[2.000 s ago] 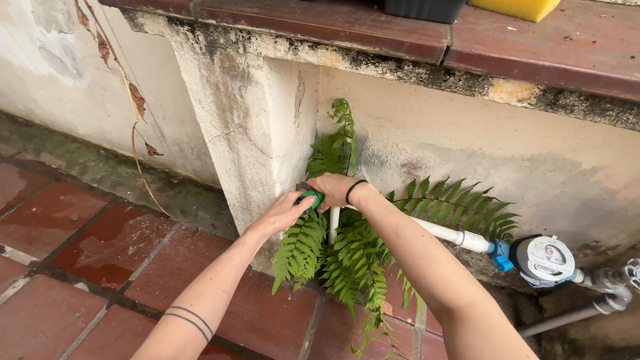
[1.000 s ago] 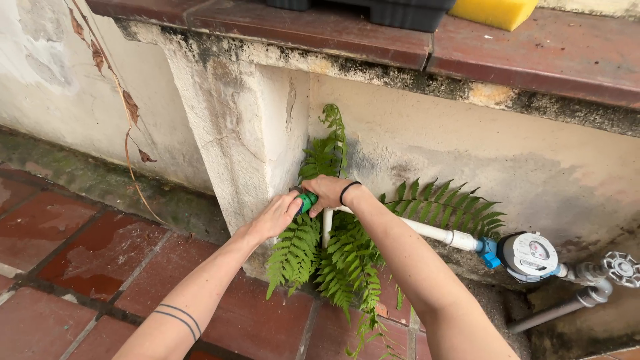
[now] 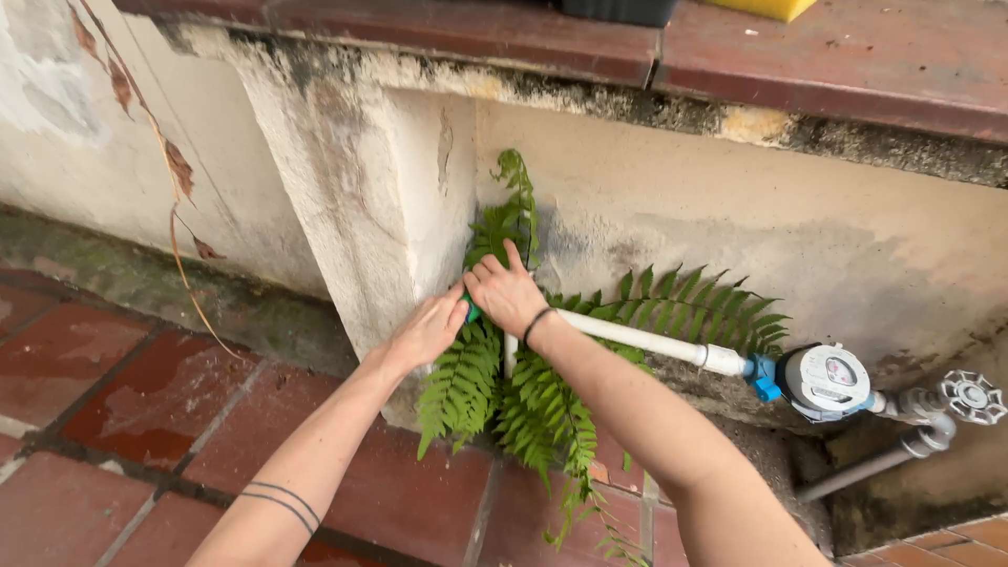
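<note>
My left hand [image 3: 429, 327] has its fingers around a small green fitting [image 3: 471, 309], mostly covered by both hands. Against the same fitting lies my right hand [image 3: 506, 293], fingers bent over its top and one finger raised; a dark band circles that wrist. What the fitting joins is hidden under the hands. Just behind and below, a white plastic pipe [image 3: 646, 335] runs right to a blue valve [image 3: 761, 378] and a water meter [image 3: 828, 381]. A short upright white pipe [image 3: 510, 354] shows below my hands, amid green fern fronds [image 3: 461, 386].
A mould-stained ledge with red tiles [image 3: 827, 67] overhangs the niche, bearing a black container [image 3: 622, 9] and a yellow sponge-like block [image 3: 768, 6]. A plaster pillar [image 3: 339, 181] stands left. A dry vine [image 3: 169, 181] hangs by the wall. A handwheel valve [image 3: 972, 397] sits at right.
My right hand has shifted its hold at the green fitting, and one of its fingers now points up. My left hand has stayed at the fitting.
</note>
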